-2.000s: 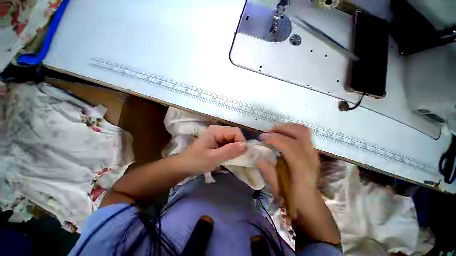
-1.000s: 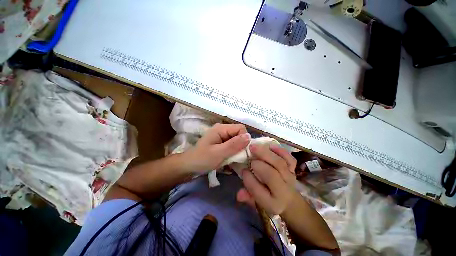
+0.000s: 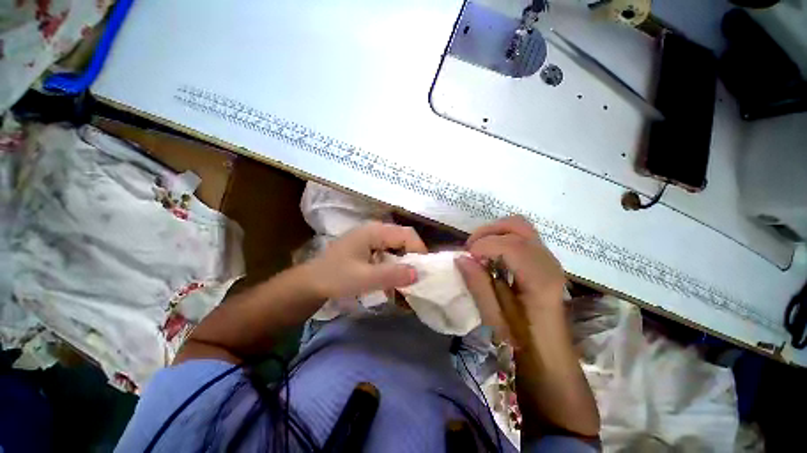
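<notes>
A pale cloth piece (image 3: 441,294) is stretched between both hands over the lap, just in front of the table edge. My left hand (image 3: 376,263) pinches its left side between thumb and fingers. My right hand (image 3: 518,265) holds its right side, and a brown wooden-handled tool (image 3: 511,310) lies in the same hand, its handle pointing down toward the wrist. The tool's tip is too blurred to make out. The fingers are slightly blurred.
The white table (image 3: 292,53) bears a printed ruler, the machine's needle plate (image 3: 522,51), tweezers (image 3: 606,72) and a black phone (image 3: 681,111). Floral garments (image 3: 106,239) hang at left, and more cloth (image 3: 655,380) lies at right. A blue edge (image 3: 93,57) is at upper left.
The hands have moved apart from their close hold, and the cloth is spread wider between them. The right hand has turned, and the wooden handle shows again.
</notes>
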